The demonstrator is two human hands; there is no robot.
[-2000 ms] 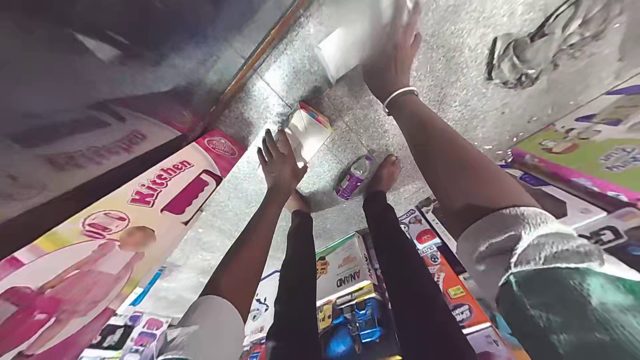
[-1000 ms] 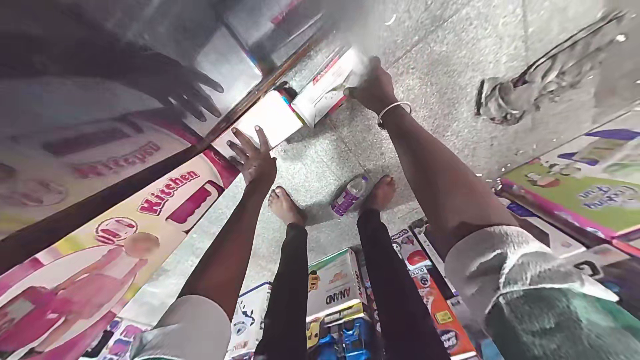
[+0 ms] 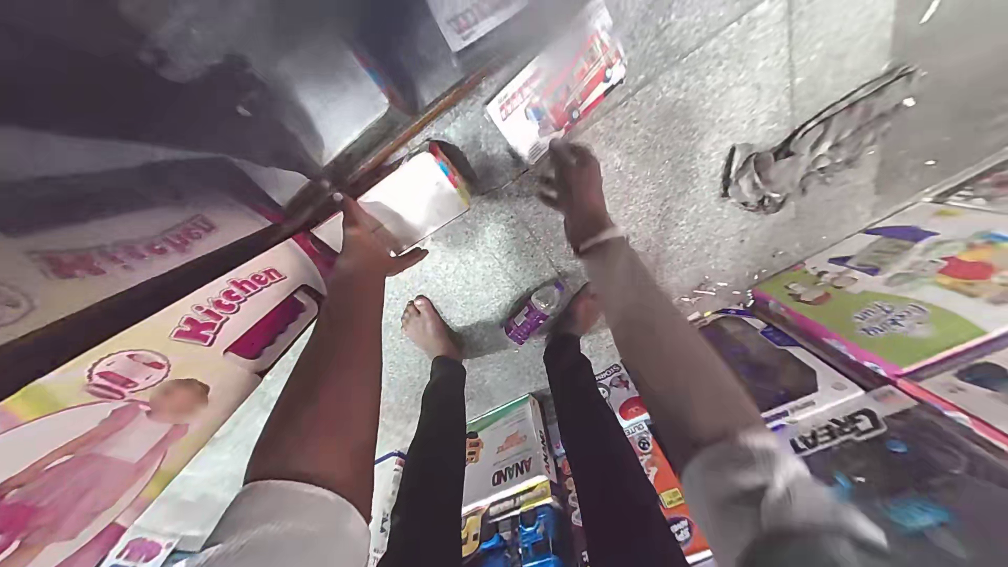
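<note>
My left hand (image 3: 366,236), fingers spread, is at the near end of a white box (image 3: 413,201) with a colourful edge, lying on the floor against the dark glossy panel. Whether the fingers touch that box is hard to tell. My right hand (image 3: 573,185) is by the near corner of a toy box (image 3: 563,87) with a red vehicle printed on it; its fingers are bent and I cannot tell whether they grip the box. Between my bare feet stands a purple-labelled round container (image 3: 534,313).
A large pink Kitchen toy box (image 3: 228,315) leans at the left. Boxed toys (image 3: 512,457) lie near my legs, and more boxes (image 3: 890,291) are stacked at the right. A crumpled grey bag or cloth (image 3: 764,177) lies on the speckled floor.
The box with the red vehicle has moved away from the white box, farther along the floor. My right hand's fingers look looser than before. The white box stays by my left hand.
</note>
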